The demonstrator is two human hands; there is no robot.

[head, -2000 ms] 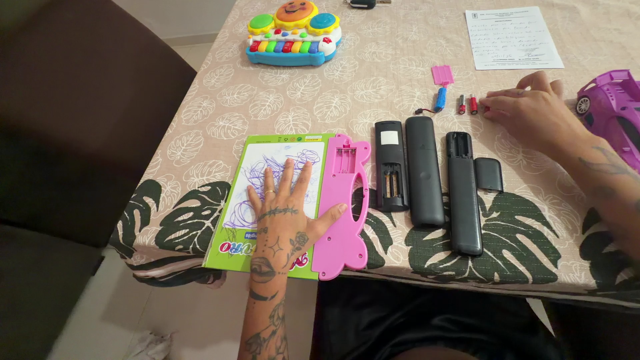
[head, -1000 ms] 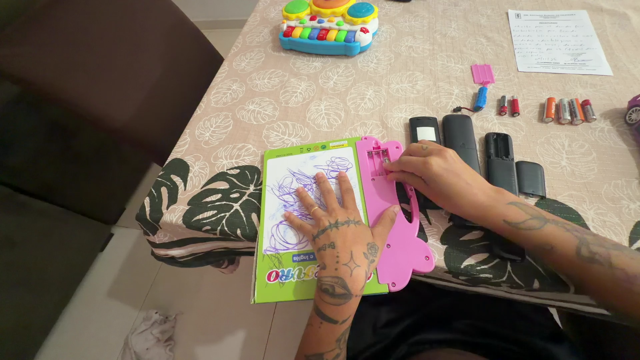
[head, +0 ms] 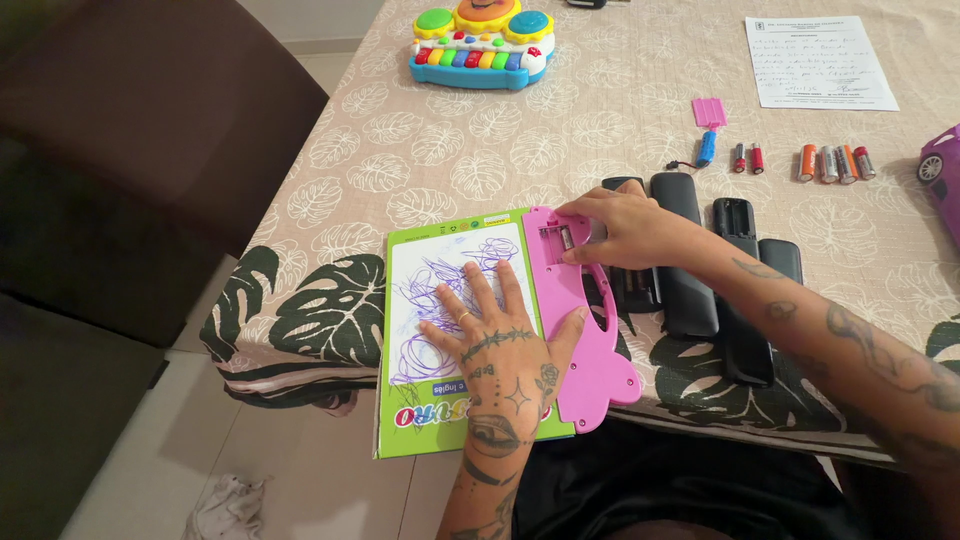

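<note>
A children's book (head: 480, 416) with scribbles on its cover and a pink plastic handle panel (head: 592, 375) lies at the table's front edge. My left hand (head: 499, 352) rests spread on its cover, thumb on the pink panel. The panel's battery compartment (head: 553, 244) is uncovered, and a small battery (head: 566, 238) sits at its right side. My right hand (head: 637, 229) has its thumb and fingertips at that battery and the compartment's rim; whether it grips the battery is unclear. A pink battery cover (head: 709, 112) lies farther back, beside a blue battery pack (head: 706, 149) with a wire.
Black remote controls (head: 684, 255) lie right of the book, one with an open battery bay (head: 733, 217). Two small red batteries (head: 756, 158) and several larger batteries (head: 828, 164) are behind them. A toy piano (head: 480, 67), a written paper (head: 821, 64) and a purple toy car (head: 943, 176) stand farther out.
My right hand has moved from the small batteries on the table to the battery compartment. My left hand has stayed on the book. A battery now shows at the compartment's right side.
</note>
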